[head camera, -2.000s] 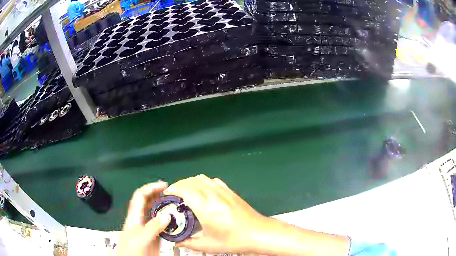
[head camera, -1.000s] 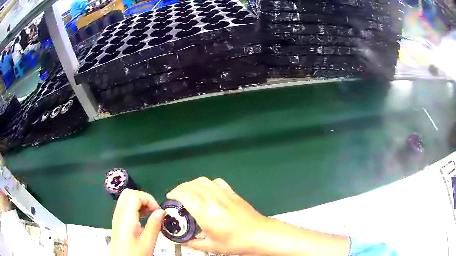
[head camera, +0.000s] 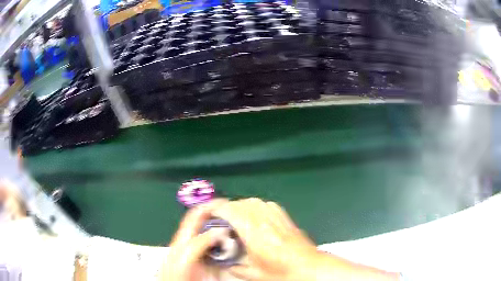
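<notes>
My right hand (head camera: 269, 236) is closed around a black cylindrical unit (head camera: 224, 248) at the near edge of the belt. The unit's round end with a pale ring and dark centre faces up. My left hand (head camera: 189, 241) is on the unit's left side, its fingers over the rim. Both hands and the unit are blurred. Another cylindrical unit with a pinkish-white ringed end (head camera: 196, 192) stands on the green belt (head camera: 307, 175) just beyond my left hand; its lower part is partly hidden.
Stacked black trays (head camera: 220, 82) stand behind the belt. A pale metal post (head camera: 104, 71) rises at left. A dark object (head camera: 67, 204) lies at the belt's left end. The white ledge (head camera: 373, 258) runs along the near side.
The standing unit has moved right across the view, nearer my hands. My left fingers have moved onto the held unit. The view has shifted; the far-right dark unit and white strip no longer show.
</notes>
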